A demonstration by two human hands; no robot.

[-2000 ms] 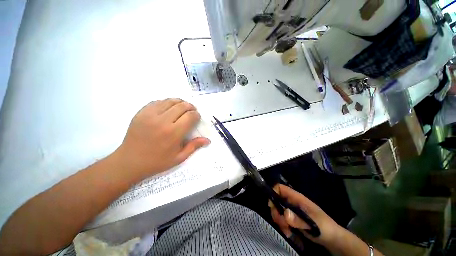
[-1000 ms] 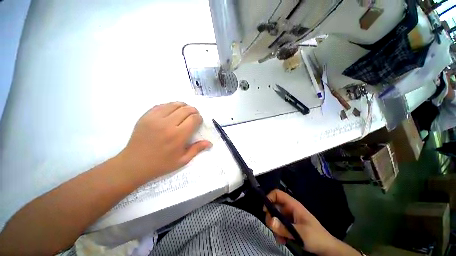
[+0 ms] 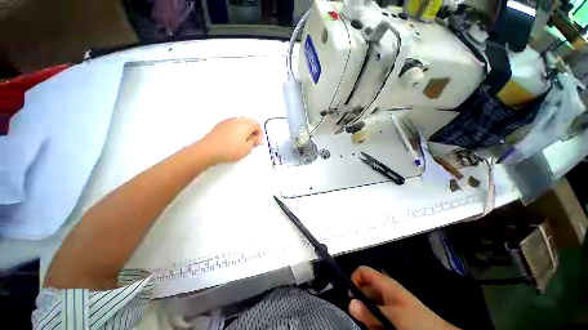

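My right hand [image 3: 387, 300] holds the large black shears [image 3: 320, 248] by the handles at the bottom. Their blades look closed and point up-left over the table's front edge. My left hand [image 3: 233, 140] is over the white table, just left of the needle plate [image 3: 296, 153], with its fingers curled in. Something pale may be at its fingertips, but white on white hides whether it holds a piece. The needle area of the white sewing machine [image 3: 335, 64] is right of my left hand.
Black thread snips [image 3: 382, 169], a white pen [image 3: 406, 143], a brown-handled tool [image 3: 448, 166] and brown scraps [image 3: 454, 185] lie at right. White sheets [image 3: 64, 148] lie at left. Dark checked cloth [image 3: 480, 122] drapes at the machine's right. A printed ruler [image 3: 213, 263] runs along the front edge.
My left hand has left the spot by the shears' tips and moved up, away from me, to beside the needle plate. The shears remain in my right hand. The view has tilted up.
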